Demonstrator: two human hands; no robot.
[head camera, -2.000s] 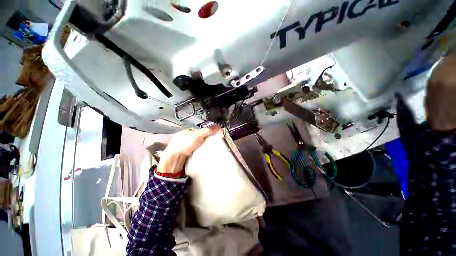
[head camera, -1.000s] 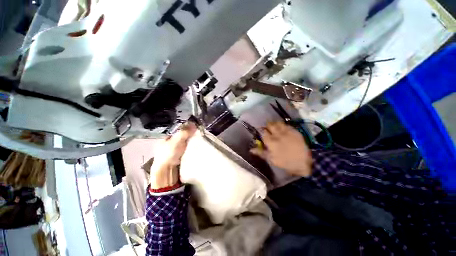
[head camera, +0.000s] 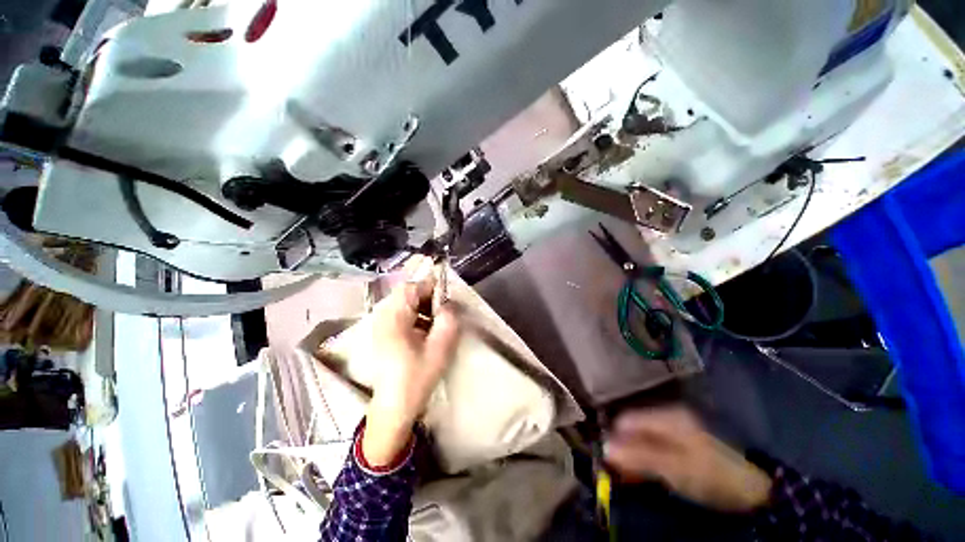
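A cream bag (head camera: 492, 397) lies under the machine head, its upper corner at the presser foot and needle area (head camera: 434, 249). My left hand (head camera: 407, 365) grips the bag's edge just below the needle area; its fingertips are partly hidden. My right hand (head camera: 688, 455) is blurred, low and right of the bag, and holds the yellow-handled nippers (head camera: 604, 492) by the bag's lower right corner. The nippers' jaws are too blurred to tell open or shut.
Green-handled scissors (head camera: 648, 307) lie on the pinkish-grey board (head camera: 561, 307). The white sewing machine (head camera: 317, 74) hangs over the work. Cream handles (head camera: 265, 423) stand out at left. A dark bin (head camera: 767, 302) and a blue plastic bin (head camera: 899, 318) are at right.
My right hand came in from the right, took the nippers off the board and moved down toward me with them. My left hand has shifted its grip at the bag's edge. The view has turned.
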